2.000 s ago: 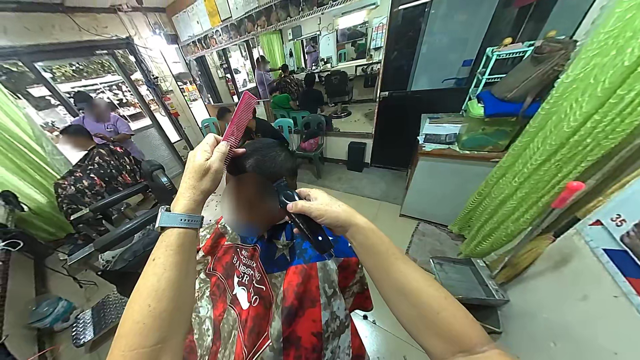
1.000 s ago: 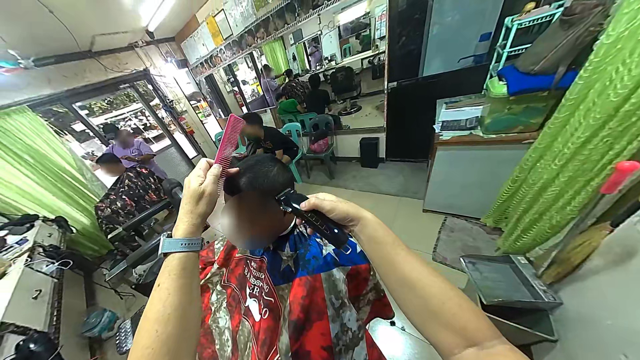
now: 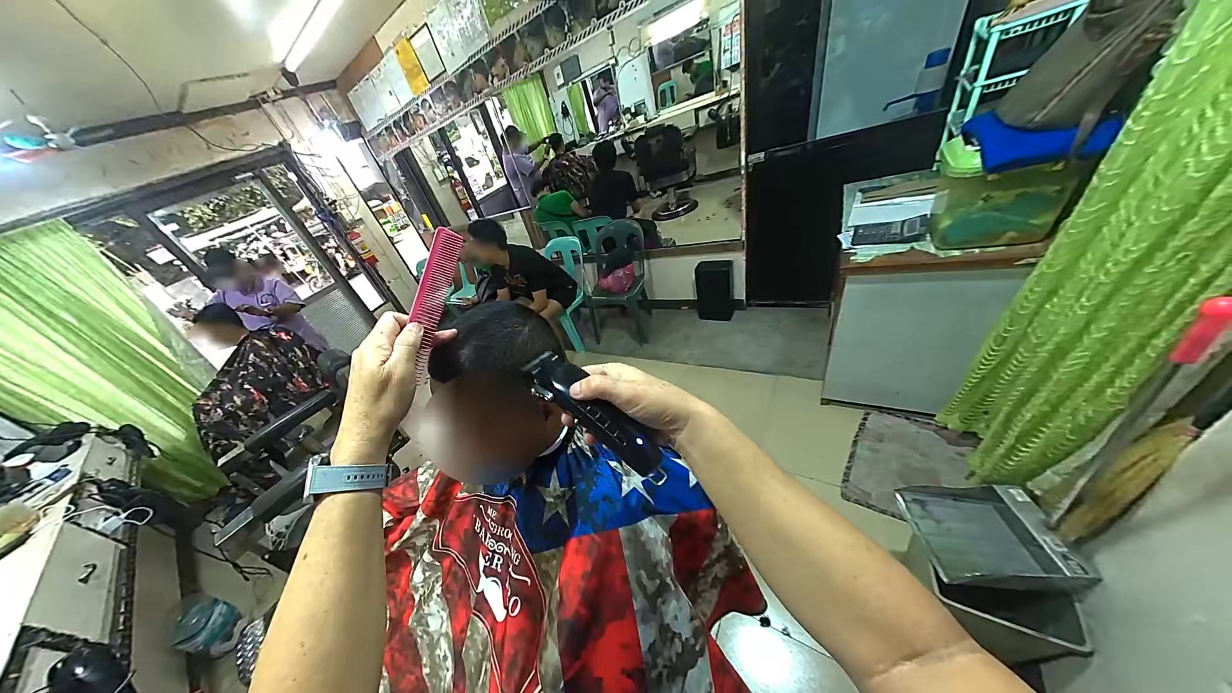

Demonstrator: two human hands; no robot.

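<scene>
A seated person's dark, short-cropped hair (image 3: 500,339) is at the centre, with a red, blue and white star-patterned barber cape (image 3: 616,577) draped over the shoulders below. My left hand (image 3: 383,371) holds a pink comb (image 3: 438,279) upright, its lower end beside the hair on the image's left side. Black hair clippers (image 3: 597,414) are gripped in my right hand (image 3: 640,397); their blade end is at the side of the head, above the ear. A watch with a grey-blue band (image 3: 348,477) is on my left wrist.
An empty-armed barber chair (image 3: 274,481) stands at left, near another caped person (image 3: 260,380) and a person in purple (image 3: 260,294). Someone in black (image 3: 525,274) sits behind on plastic chairs (image 3: 568,260). Right are a cabinet (image 3: 924,332), green curtain (image 3: 1078,289) and grey bin (image 3: 1001,597).
The clippers have moved from beside the face up to the hair above the ear. The comb stays in my left hand near the top of the head. The view has shifted somewhat.
</scene>
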